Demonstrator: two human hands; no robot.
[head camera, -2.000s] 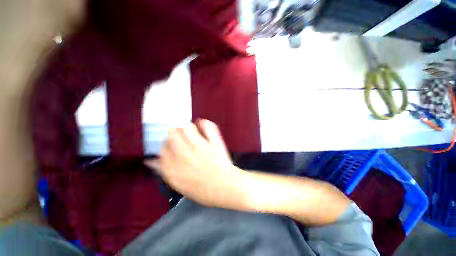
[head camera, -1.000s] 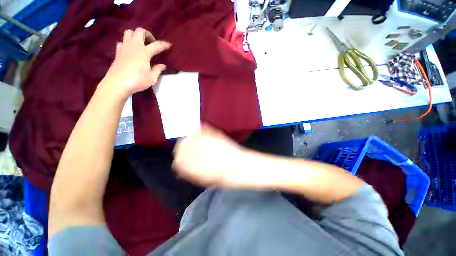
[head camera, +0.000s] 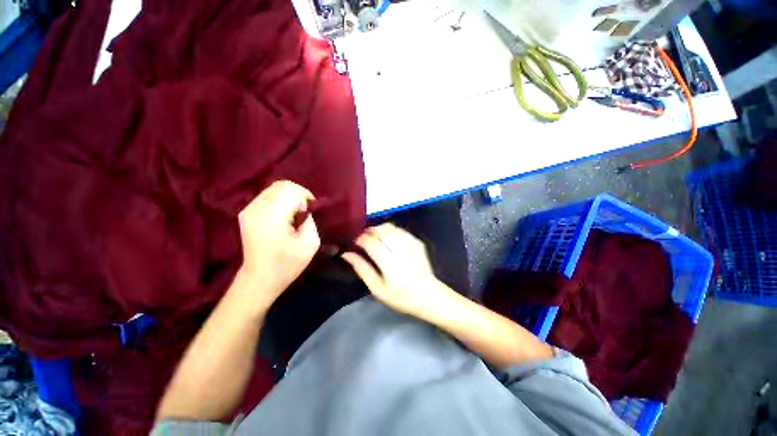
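Dark red cloth (head camera: 196, 145) covers the left of the white table and hangs over its front edge towards the lap. My left hand (head camera: 279, 226) is closed on the cloth near the table's front edge, fingers curled. My right hand (head camera: 394, 262) is just right of it, at the cloth's edge below the table edge. Its thumb and fingers are bent with a gap between them; it is slightly blurred, and I cannot tell whether it pinches the cloth. The presser foot area (head camera: 339, 63) sits by a bright spot at the cloth's upper right.
Yellow-green shears (head camera: 545, 81), blue-and-orange snips (head camera: 630, 102), a checked bundle (head camera: 639, 68) and an orange cord (head camera: 691, 111) are on the table (head camera: 443, 128). A blue crate (head camera: 588, 213) with red pieces stands on the floor at right, another beyond it.
My left hand has come down from the spread cloth to the front edge, near my right hand. The cloth now covers the white gaps at the table's front. The view has shifted right.
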